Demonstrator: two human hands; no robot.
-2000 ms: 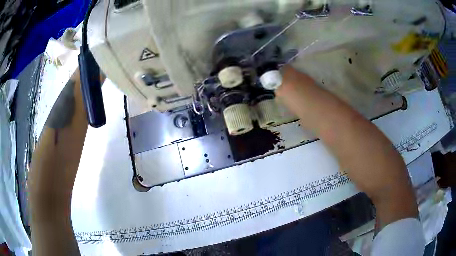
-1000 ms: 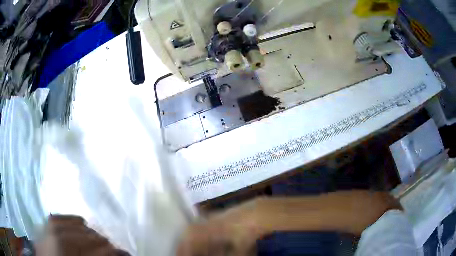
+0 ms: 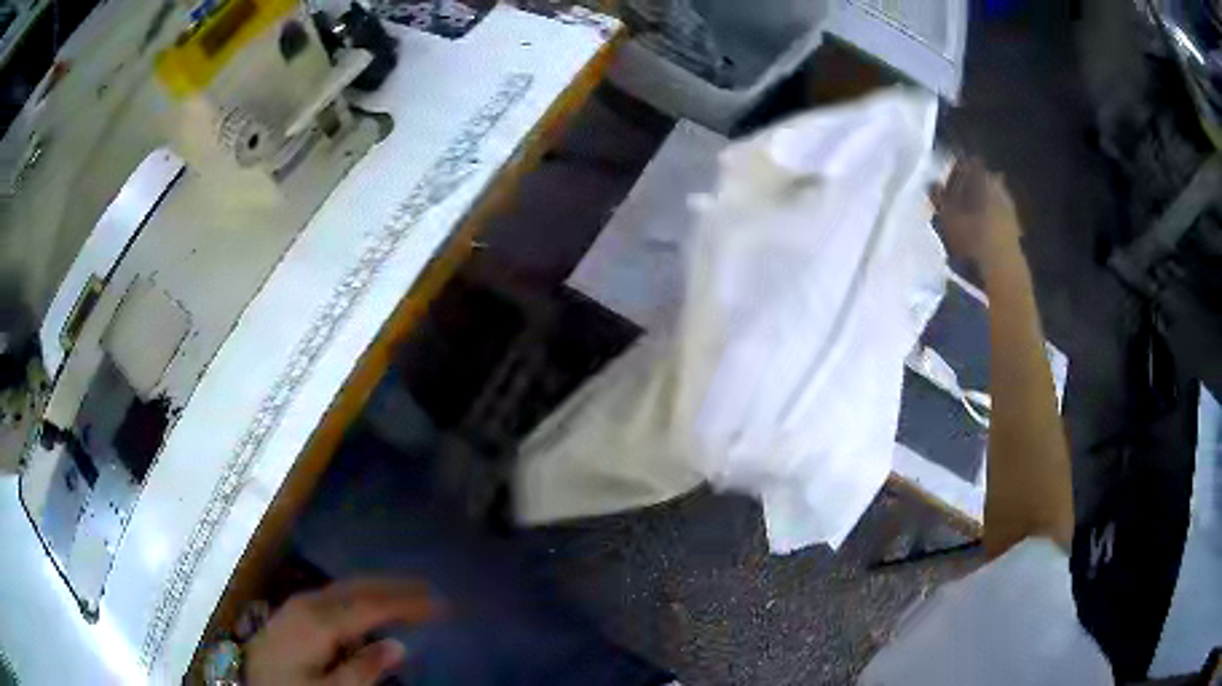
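Observation:
A white garment piece (image 3: 818, 308) lies bunched and draped at the right of the machine table, with a cream cloth part (image 3: 603, 442) spreading from its lower left. My right hand (image 3: 978, 212) is at the cloth's upper right edge, blurred; whether its fingers grip the cloth cannot be told. My left hand (image 3: 335, 637) is at the bottom left by the table's front edge, its fingers apart and nothing seen in it. The lower part of the left hand is cut off by the frame edge.
The white machine table (image 3: 288, 308) with its printed ruler and wooden edge is at the left, under the cream sewing machine (image 3: 101, 174). A grey bin (image 3: 710, 60) stands at the top centre. A white sheet (image 3: 643, 221) lies beside the cloth.
The view has swung to the right, so the machine now sits at the left. The white cloth, over the table's left side before, is now right of the table. My hands have moved apart.

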